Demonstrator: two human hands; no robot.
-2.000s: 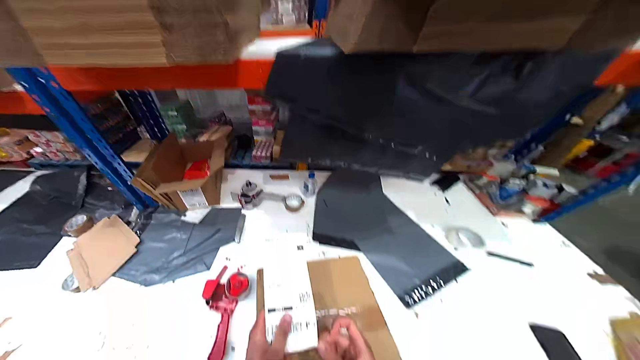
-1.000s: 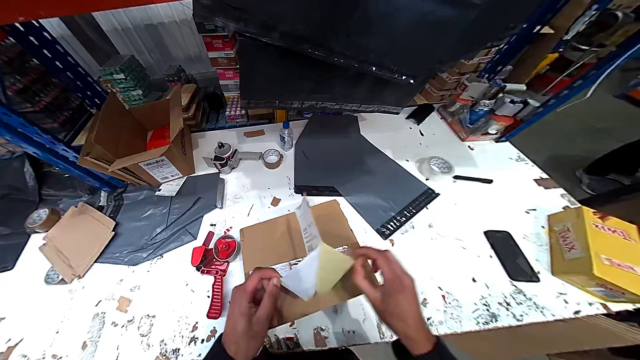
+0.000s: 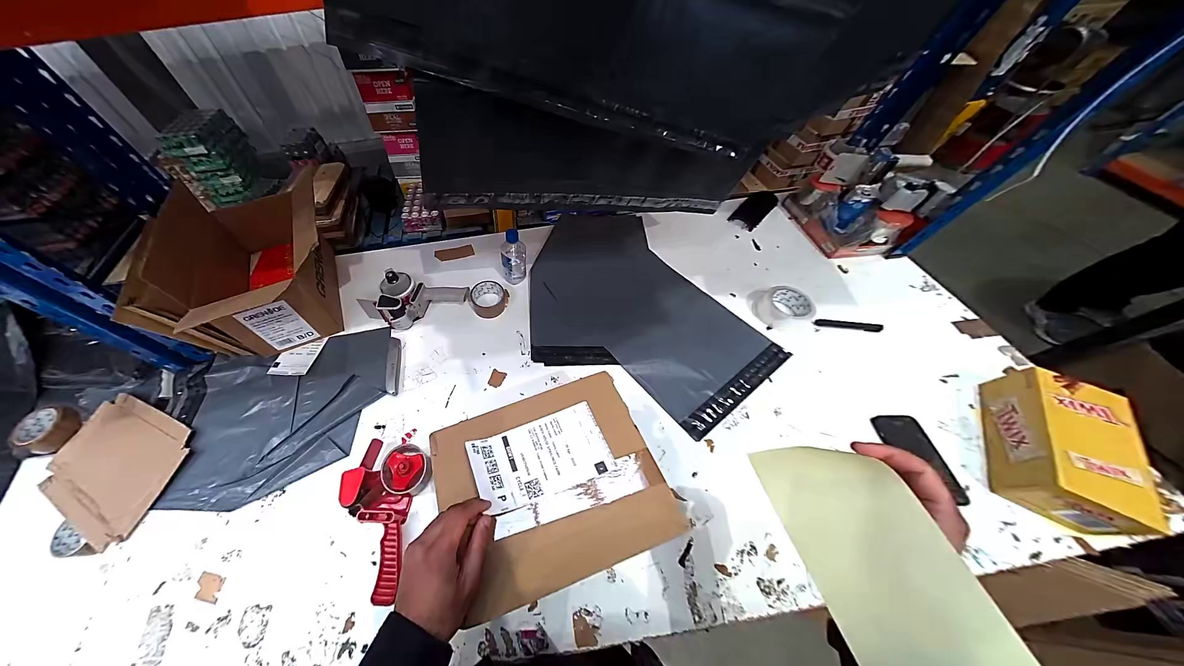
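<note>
A flat cardboard mailer lies on the white worktable in front of me, a white printed label on its upper face. My left hand rests at the lower left of the label, thumb and fingertips together at its edge; whether they pinch it is unclear. At the right, my right hand holds a pale yellow backing sheet by its upper right edge, off the mailer. Left of the mailer lies a red tape dispenser. Behind the mailer are grey plastic mailing bags.
An open cardboard box stands at back left, near a second tape dispenser, a tape roll and a small bottle. To the right are a black phone, a black pen and a yellow Twix box. Black plastic hangs above the table.
My right hand has moved right, carrying the yellow sheet away from the mailer. The label, raised and partly folded a second ago, now lies against the cardboard. My left hand remains at the mailer's left side.
</note>
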